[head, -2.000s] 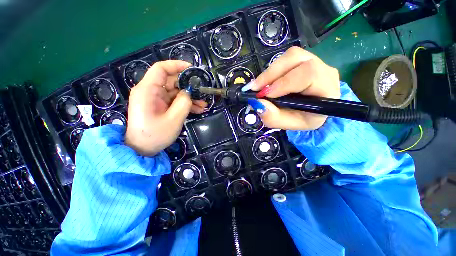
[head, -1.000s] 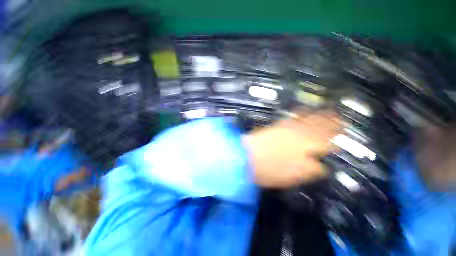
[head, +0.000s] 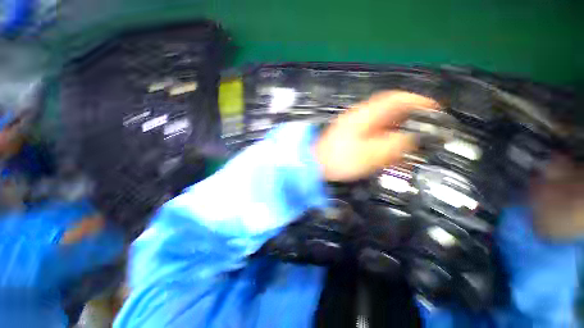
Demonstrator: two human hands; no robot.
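Observation:
The whole picture is heavily blurred. My left hand is over the black tray of round units, fingers curled towards the right. A dark and pale patch lies by its fingertips; I cannot tell if the hand grips a round unit. My right hand is a faint blur at the right edge, and what it holds cannot be made out. Round units show as bright and dark smears in the tray, right of and below my left hand. No soldering iron can be made out.
Another black tray or stack stands to the left, beside a yellow patch. The green bench top runs along the back. At the far left is another person's blue sleeve with a blurred hand.
The view has swung left since the earliest frame, bringing in the yellow patch and the other person. The iron is no longer visible. Over the last second, my left hand has moved up across the tray.

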